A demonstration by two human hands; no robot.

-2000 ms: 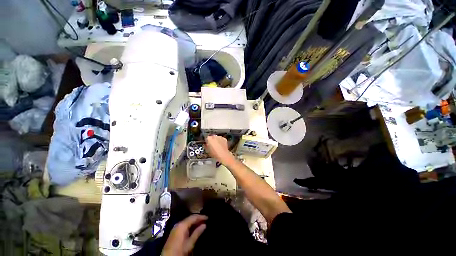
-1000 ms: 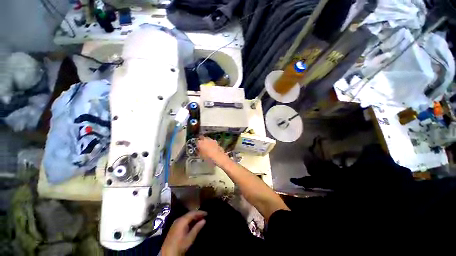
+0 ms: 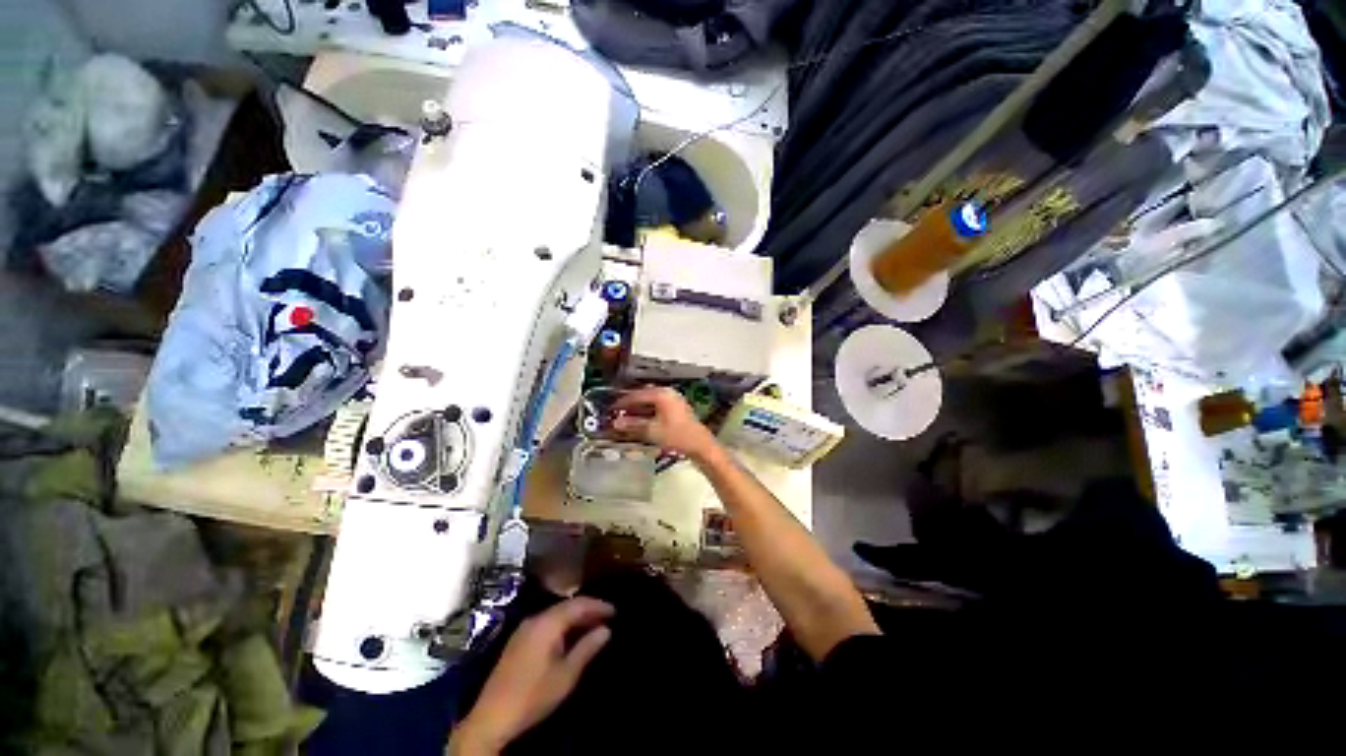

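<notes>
My right hand is over the bobbin box, with thumb and fingertips close together at its right side. Something small and dark may be at the fingertips, but it is too small to tell. Part of the box is hidden by the hand. A clear compartment tray lies just in front of the box. My left hand is low in the picture over my dark clothing, fingers apart and empty.
The cream sewing machine stands left of the boxes. Two small thread cones and the control box are behind them. A small cream box is right of my right hand. The thread stand holds a golden-brown cone.
The view has shifted, so the machine and table sit farther right and higher. My right hand moved left to the bobbin box, and its fingertips now show at the box's right side. My left hand stays low.
</notes>
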